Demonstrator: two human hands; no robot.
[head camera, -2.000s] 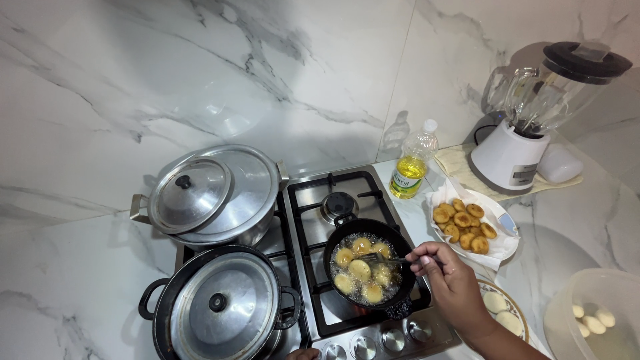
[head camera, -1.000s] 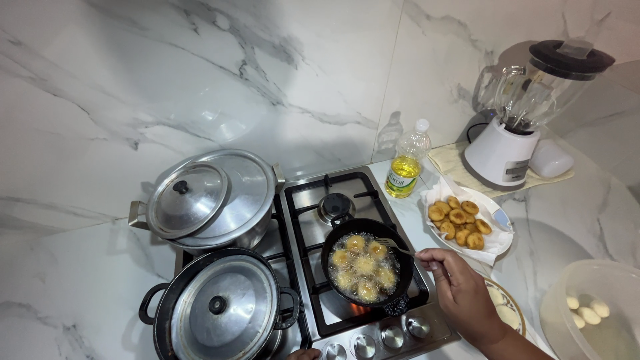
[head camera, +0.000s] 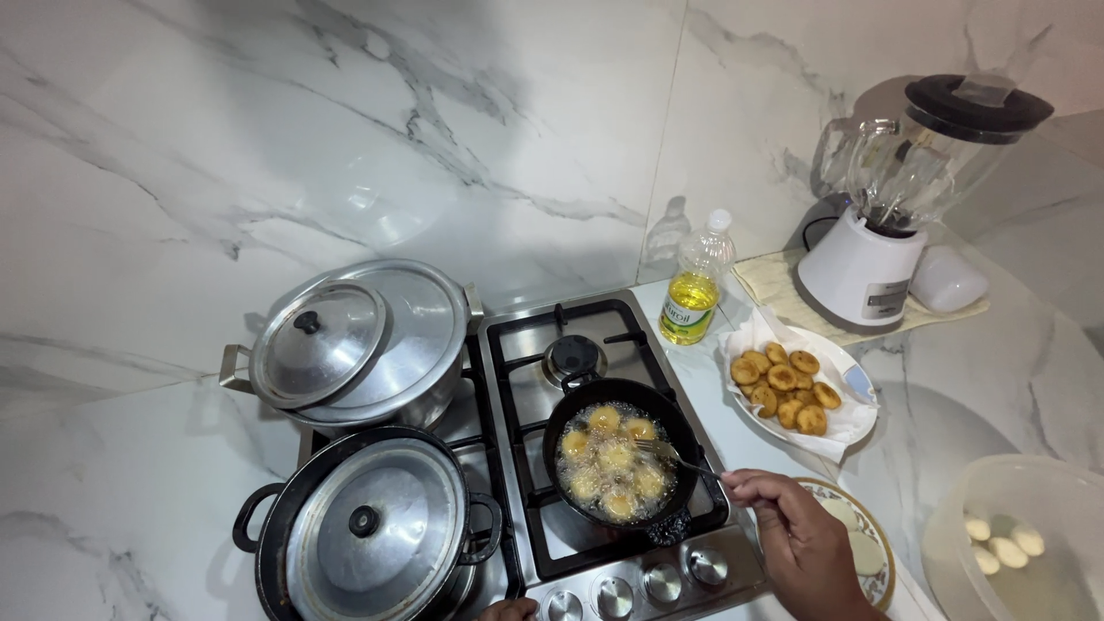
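My right hand (head camera: 798, 539) grips the handle of a metal fork (head camera: 677, 455), whose tines reach into a black frying pan (head camera: 684, 414). Several pale golden dough pieces (head camera: 616, 455) bubble there in hot oil, and the tines are at the upper right ones. Only the fingers of my left hand (head camera: 509, 610) show at the bottom edge, beside a stove knob (head camera: 566, 605); whether they hold anything is hidden. Browned fried pieces (head camera: 781, 377) lie on a paper-lined white plate (head camera: 862, 392) to the right of the pan.
Left on the gas stove (head camera: 561, 565) stand a large lidded aluminium pot (head camera: 414, 336) and a black lidded pan (head camera: 272, 552). An oil bottle (head camera: 690, 302), a blender (head camera: 862, 267), a patterned plate (head camera: 884, 578) and a plastic tub (head camera: 957, 509) with pale dough pieces stand at the right.
The fork was over the middle of the pan two seconds ago, then at its upper right rim; now its tines are back among the frying pieces. The pieces have shifted in the oil.
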